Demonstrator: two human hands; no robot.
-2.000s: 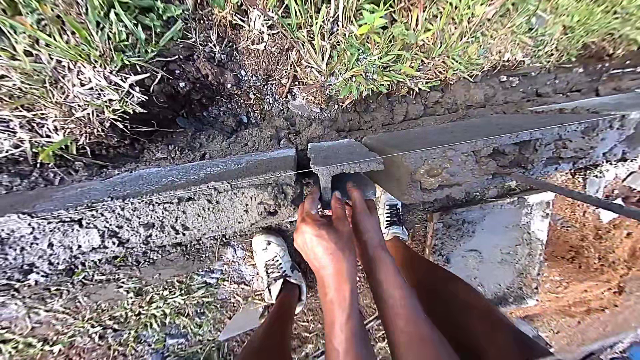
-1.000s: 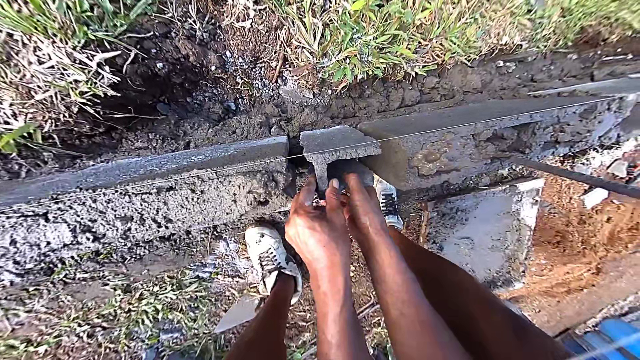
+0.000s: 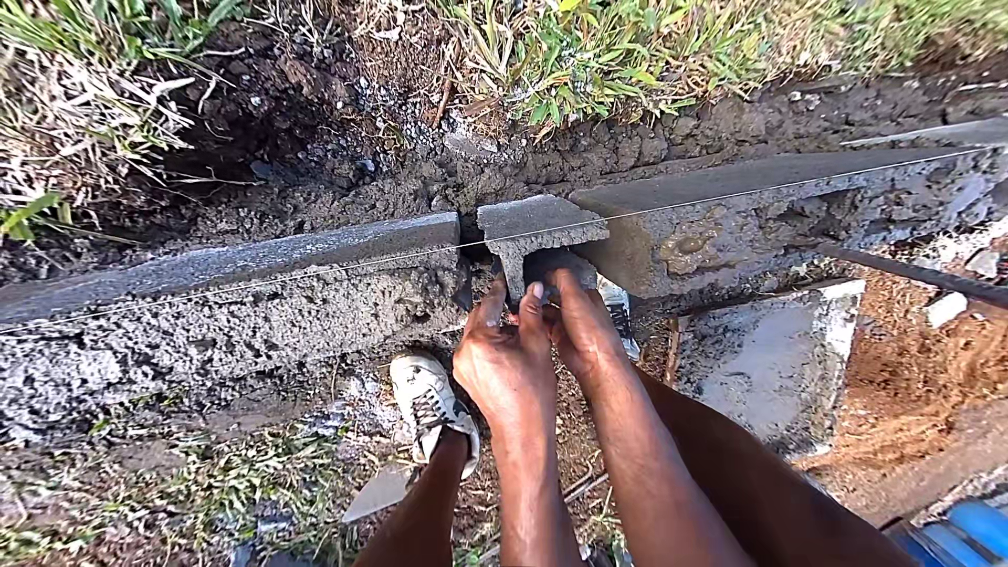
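Observation:
A broken piece of concrete block (image 3: 543, 219) with a flat top and a web below sits in the gap between two lengths of concrete curb. Both hands are on its near underside. My left hand (image 3: 508, 346) grips the web, its thumb and fingers at the lower edge. My right hand (image 3: 579, 315) reaches under the flat top, with fingertips partly hidden. A taut string (image 3: 354, 264) crosses over the block and both curbs. The left curb (image 3: 339, 240) ends just beside the block; the right curb (image 3: 748, 177) begins close at its other side.
A trowel blade (image 3: 379, 492) lies by the left shoe (image 3: 425, 402). A mortar-smeared board (image 3: 776, 362) rests on the ground at the right, below a dark rod (image 3: 913, 272). Grass (image 3: 583, 63) and loose soil border the far side. Something blue (image 3: 969, 528) shows at the bottom right.

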